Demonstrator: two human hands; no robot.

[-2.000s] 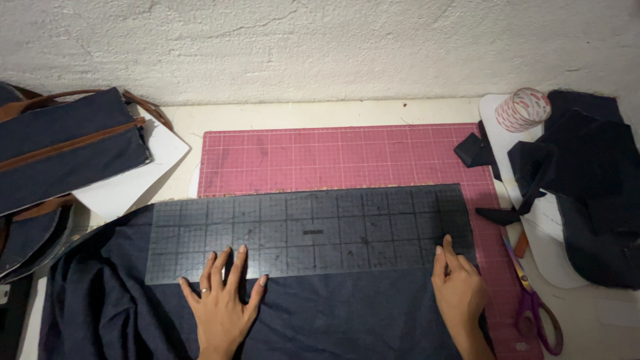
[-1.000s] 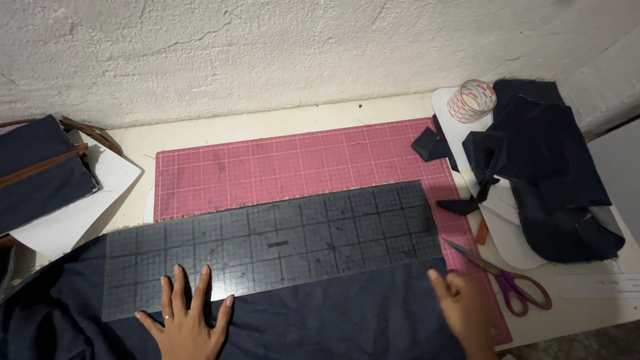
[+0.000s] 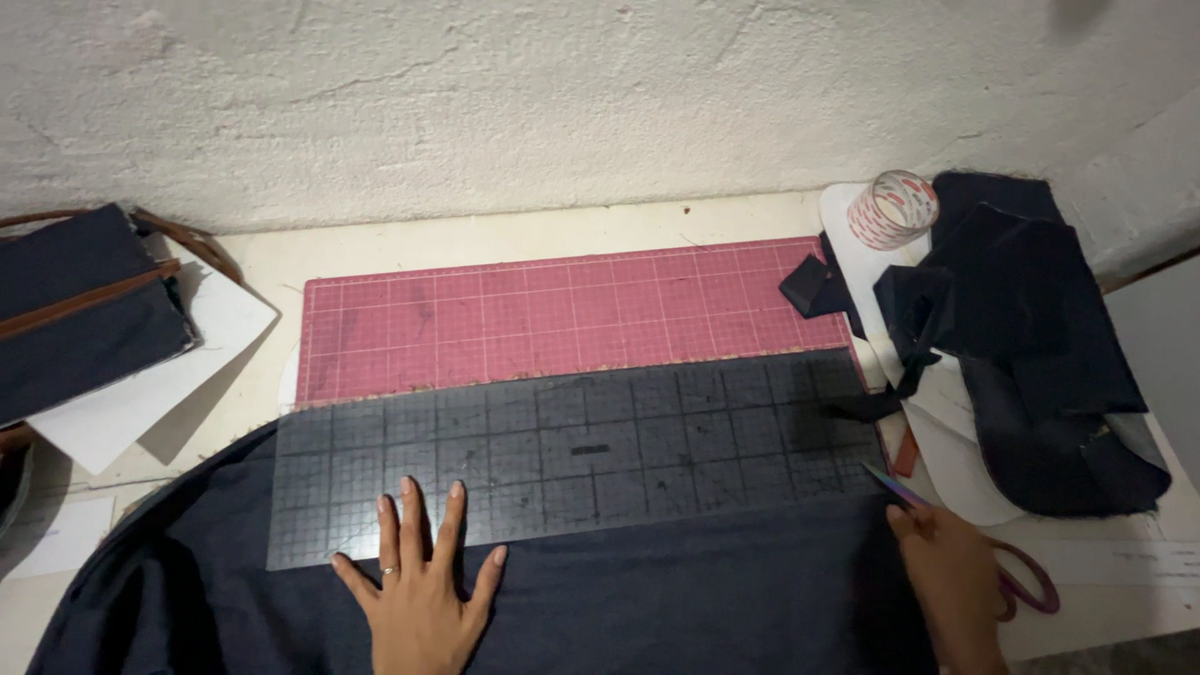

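Observation:
A clear gridded acrylic ruler [image 3: 591, 450] lies on dark navy fabric [image 3: 694, 591], along the fabric's far edge over a pink cutting mat [image 3: 562, 319]. My left hand [image 3: 422, 572], with a ring on one finger, is spread flat; its fingertips press the ruler's near edge at the left. Beyond the ruler's right end, my right hand [image 3: 952, 572] has its fingers curled on a pair of scissors [image 3: 1031, 572] with purple handles. The blade points toward the ruler's lower right corner, and the middle of the scissors is hidden under the hand.
Dark fabric pieces [image 3: 1041, 291], a tape roll [image 3: 893, 211] and white templates [image 3: 956, 478] crowd the right side. A small dark scrap [image 3: 811, 286] overlaps the mat's corner. At left, navy pieces with brown trim [image 3: 84, 309] rest on white paper [image 3: 225, 328]. A rough white wall [image 3: 562, 112] stands behind.
My right hand has moved from the ruler's lower right corner to the right, onto the scissors, which lay free of it a second ago. The left hand stays spread on the ruler. The view has shifted.

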